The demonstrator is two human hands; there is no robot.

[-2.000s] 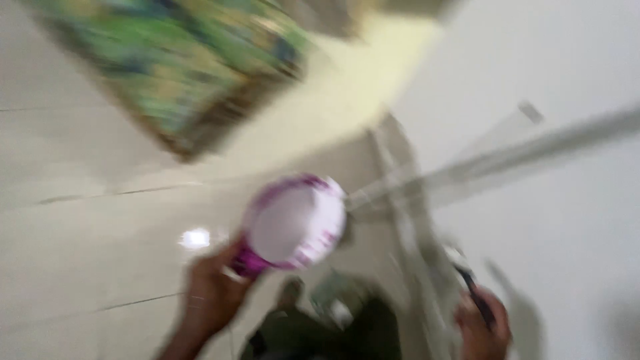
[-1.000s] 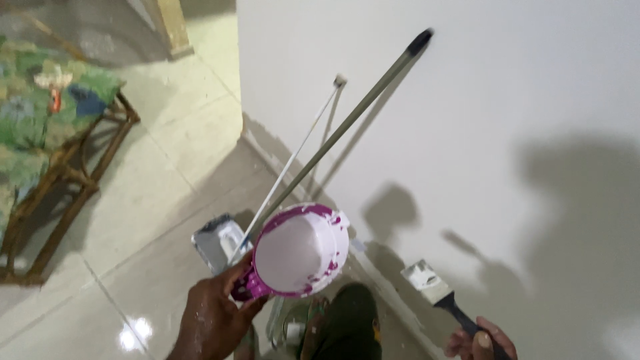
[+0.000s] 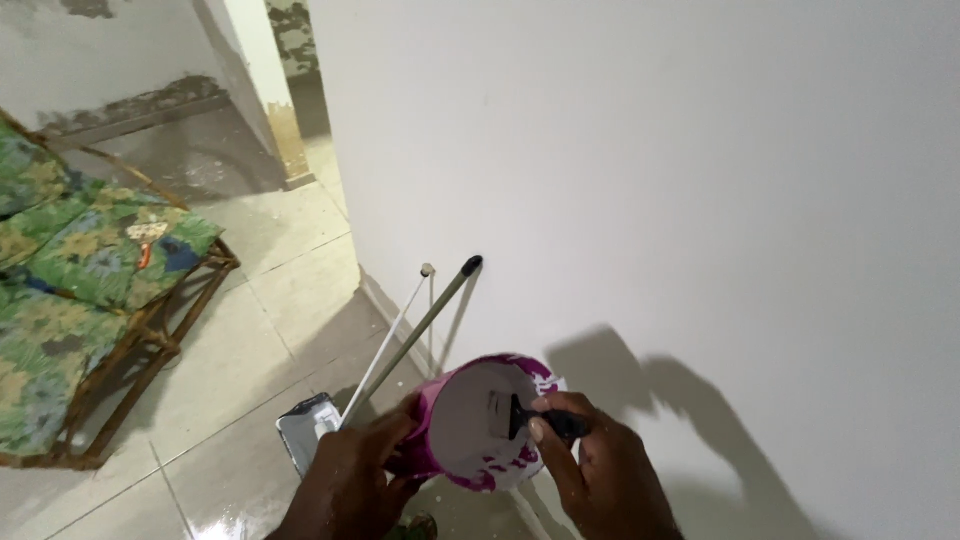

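Observation:
My left hand (image 3: 367, 472) grips a purple plastic pot (image 3: 424, 439) from its left side, near the bottom middle of the view. White paint (image 3: 469, 412) shows inside, and white smears cover parts of the rim. The black handle of a paintbrush (image 3: 551, 424) is held between the thumb and fingers of my right hand (image 3: 600, 465), at the pot's right rim. The brush head points left into the pot; its bristles are coated and hard to tell from the paint.
A white wall (image 3: 637, 187) fills the right side. Two poles, one green (image 3: 420, 330) and one white (image 3: 386, 341), lean on it above a paint tray (image 3: 300, 431) on the tiled floor (image 3: 247, 337). At left, a scraper (image 3: 146, 240) lies on a floral-cushioned cane seat (image 3: 67, 300).
A second ago the brush was apart from the pot, at the lower right, with white bristles showing. My right hand has moved left, bringing the brush head into the pot.

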